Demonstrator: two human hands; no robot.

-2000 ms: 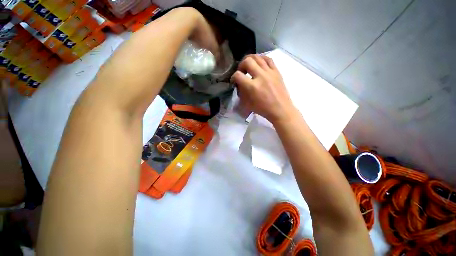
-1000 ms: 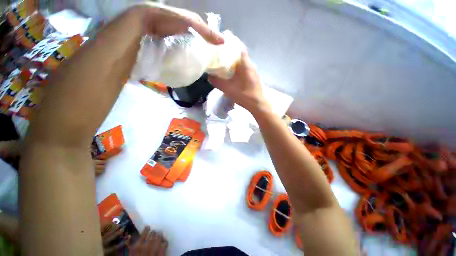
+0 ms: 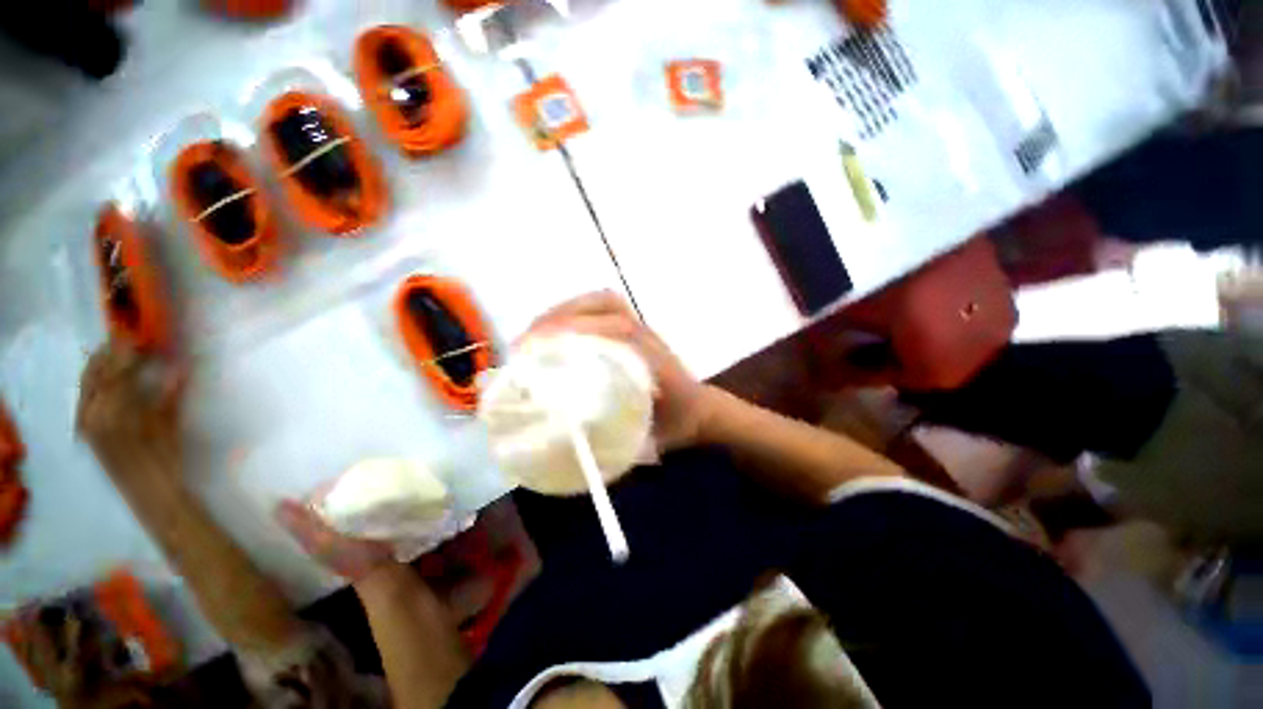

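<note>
My right hand point(image 3: 623, 346) holds a round, pale cup-like thing point(image 3: 554, 416) with a white straw point(image 3: 600, 492) sticking out towards me. My left hand point(image 3: 339, 540), lower left, holds a white wrapped lump like a bun point(image 3: 381, 499) from below, with most fingers hidden. A tied orange coiled cable point(image 3: 443, 341) lies just behind the cup. More tied coils stand in a slanting row at the upper left, among them one coil point(image 3: 324, 162) with shiny film near it.
Two small orange QR cards point(image 3: 551, 111) point(image 3: 695, 86) lie at the top. A dark phone point(image 3: 802, 247) and a yellow-green stick point(image 3: 859, 180) lie by the table edge. Another person's hand point(image 3: 128, 402) touches the leftmost coil. A red stool point(image 3: 956, 316) stands at right.
The view has swung away from the bag and cable heap towards the row of coils and phone. The pale things, earlier raised together, are now apart and lower, one in each hand.
</note>
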